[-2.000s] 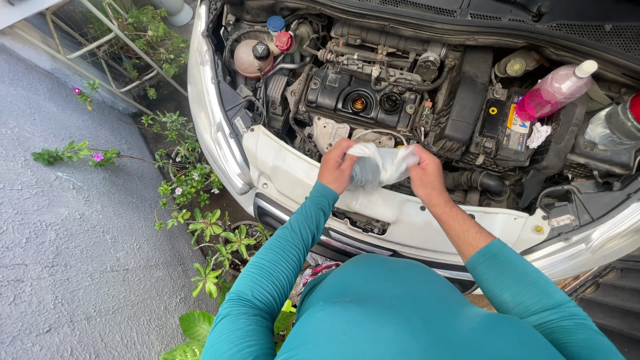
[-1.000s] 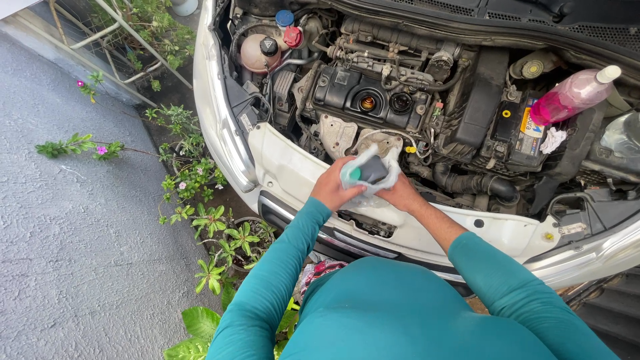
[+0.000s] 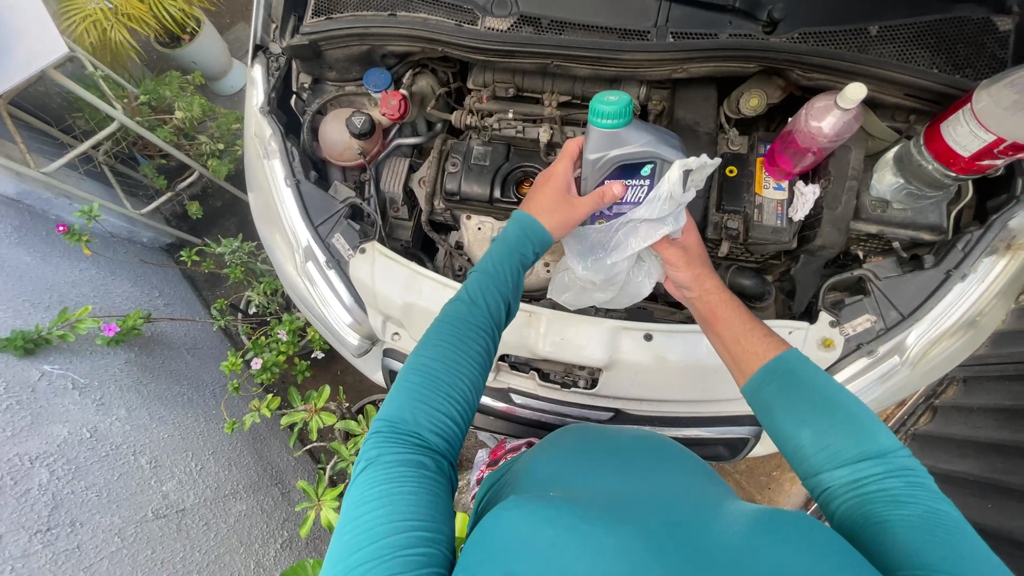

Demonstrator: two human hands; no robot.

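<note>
My left hand (image 3: 570,192) grips the upper left side of a grey Petronas motor oil bottle (image 3: 620,152), its thumb across the label. The bottle stands nearly upright over the engine, with its green cap (image 3: 610,110) on. A white translucent plastic bag (image 3: 612,260) hangs around its lower part. My right hand (image 3: 684,254) holds the bag and the bottle's lower right side; its fingers are partly hidden behind them. Left of the bottle, the oil filler hole (image 3: 524,186) in the black engine cover (image 3: 478,172) is uncapped.
A bottle of pink liquid (image 3: 816,132) and crumpled white paper (image 3: 803,200) rest by the battery (image 3: 752,196). A large clear bottle (image 3: 952,148) lies farther right. The coolant tank (image 3: 350,138) is at left. The white front panel (image 3: 576,344) lies below my hands; plants (image 3: 308,412) grow beside the car.
The oil bottle has come out of the top of the bag, which covered it before. My hands have moved up and to the right, over the engine, and the bag has slid down around the bottle's lower part.
</note>
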